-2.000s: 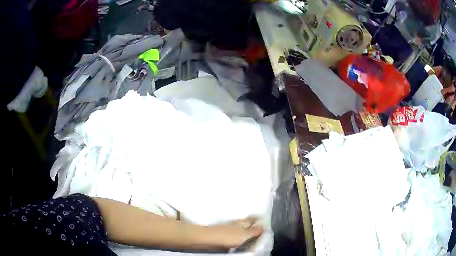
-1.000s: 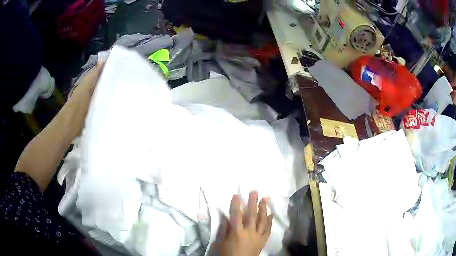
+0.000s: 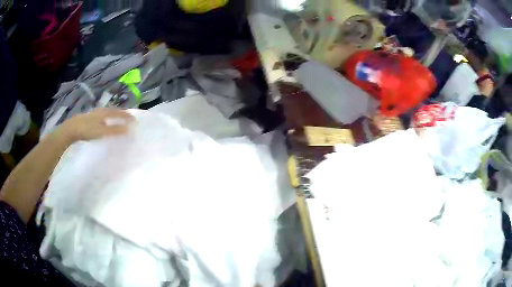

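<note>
Overexposed white fabric pieces (image 3: 208,190) lie in a large loose pile at centre left. My left hand (image 3: 109,123) is at the far left edge of the pile, shut on the edge of a top white piece; its fingers are blurred and the thumb is hidden. My right hand is not clearly in view.
Grey cloth (image 3: 185,78) with a bright green strip (image 3: 131,79) lies behind the pile. On the right, the table holds more white pieces (image 3: 382,207), a red plastic bag (image 3: 393,81), a clear bag (image 3: 463,140) and a pale machine (image 3: 337,33) behind.
My left hand first lay across the near side of the pile, then raised a white piece at the far left; that piece is now lower. My right hand, seen a second ago, has left view.
</note>
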